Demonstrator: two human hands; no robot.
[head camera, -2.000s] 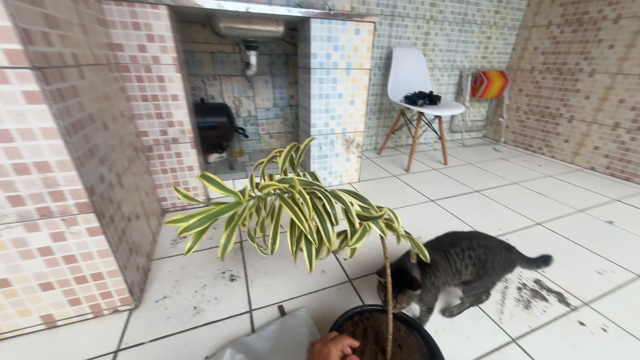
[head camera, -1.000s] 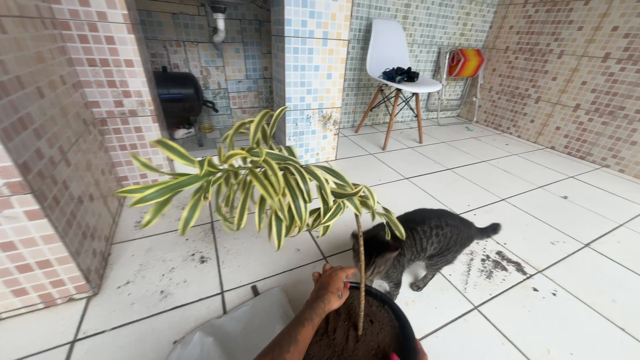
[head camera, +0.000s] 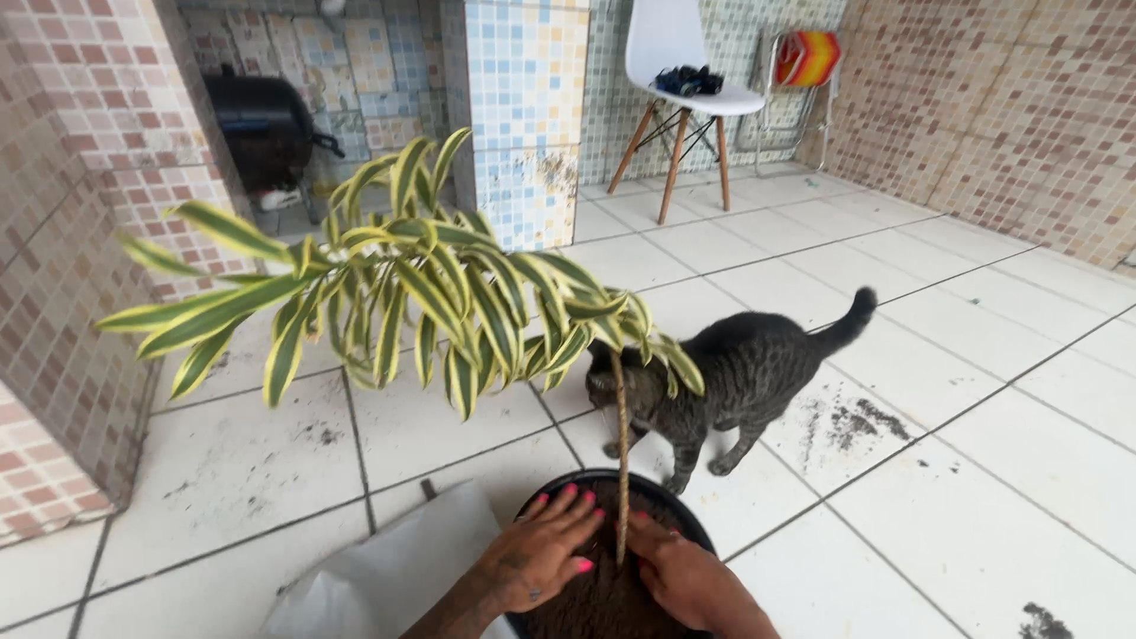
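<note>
Both my hands rest on dark brown soil (head camera: 590, 612) in a round black pot (head camera: 701, 524), one on each side of a thin brown stem (head camera: 623, 444). My left hand (head camera: 541, 550) lies palm down with fingers spread, left of the stem. Right of it, my right hand (head camera: 679, 568) touches the soil near the stem, its fingertips partly hidden. The stem carries a leaning crown of long green leaves with yellow edges (head camera: 444, 293), which spreads to the left. A grey tabby cat (head camera: 737, 373) stands just behind the pot, its head partly behind the leaves.
A white sack (head camera: 399, 568) lies left of the pot. Spilled soil marks the white floor tiles (head camera: 856, 422) on the right. Further back stand a white chair (head camera: 723, 98) with dark items on it, a folded chair (head camera: 803, 62), a tiled pillar (head camera: 524, 124) and a black cylindrical object (head camera: 262, 133).
My left hand has moved from the pot's rim onto the soil. My right hand, barely in view at the pot's right side a second ago, now lies on the soil. The cat's tail has risen.
</note>
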